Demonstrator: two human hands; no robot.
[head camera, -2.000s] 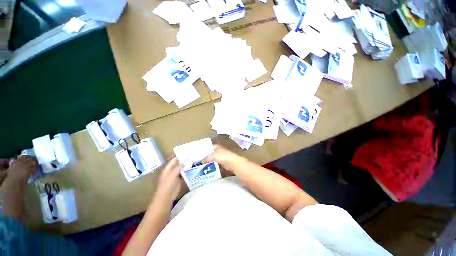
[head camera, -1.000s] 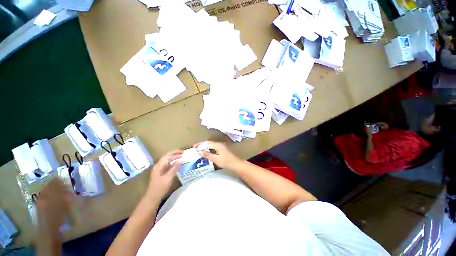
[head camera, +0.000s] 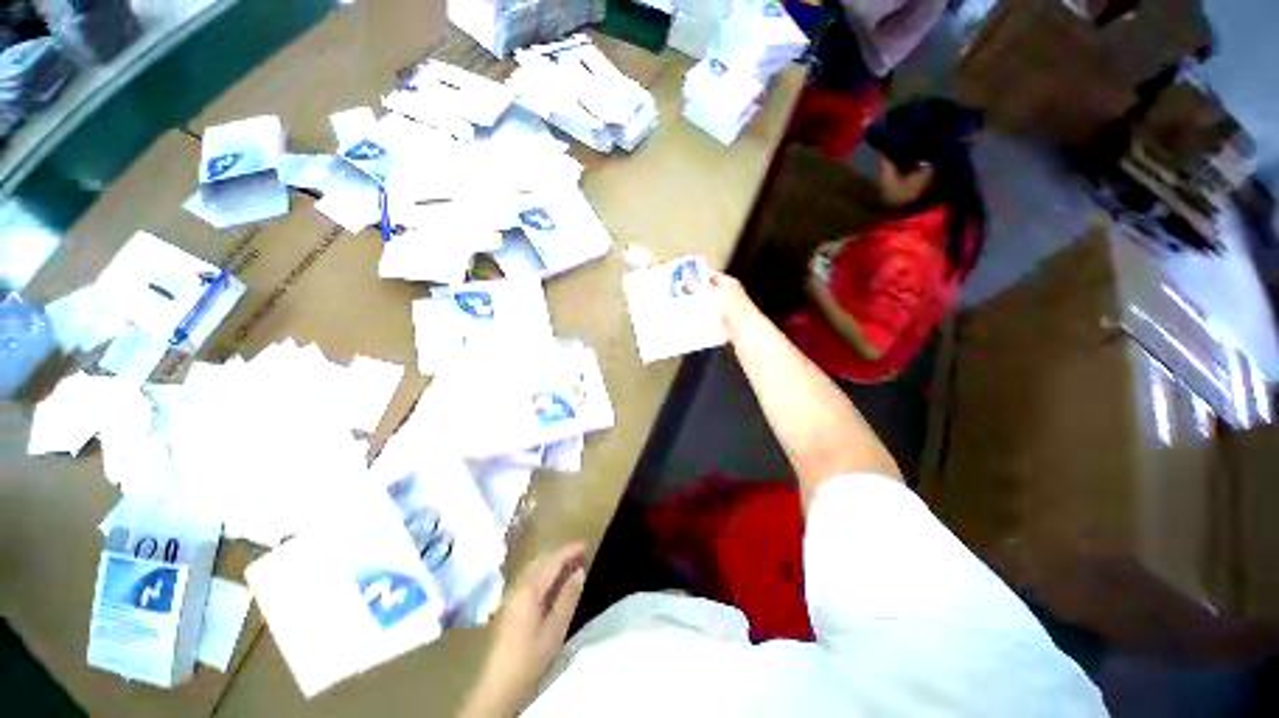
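Note:
My right hand (head camera: 724, 300) holds a white folded carton (head camera: 675, 309) with a blue square by its right edge, at the table's right edge. My left hand (head camera: 544, 606) is at the lower middle near the table edge, fingers somewhat apart, with nothing seen in it. A large heap of plain white leaflets (head camera: 260, 435) lies to the left. White insert cards with blue squares (head camera: 347, 586) lie in front of it, and more cards (head camera: 484, 337) lie in the middle.
Stacked flat cards (head camera: 586, 96) and small boxes (head camera: 727, 91) stand at the far end. A blue pen (head camera: 386, 211) lies on cards. Brown cardboard (head camera: 302, 267) covers the table. A person in red (head camera: 898, 288) sits beyond the right edge. A red stool (head camera: 758, 554) is below.
The view has swung right. My right hand has moved away from my left, out to the right with the carton. My left hand has let go of it. The trays are out of view.

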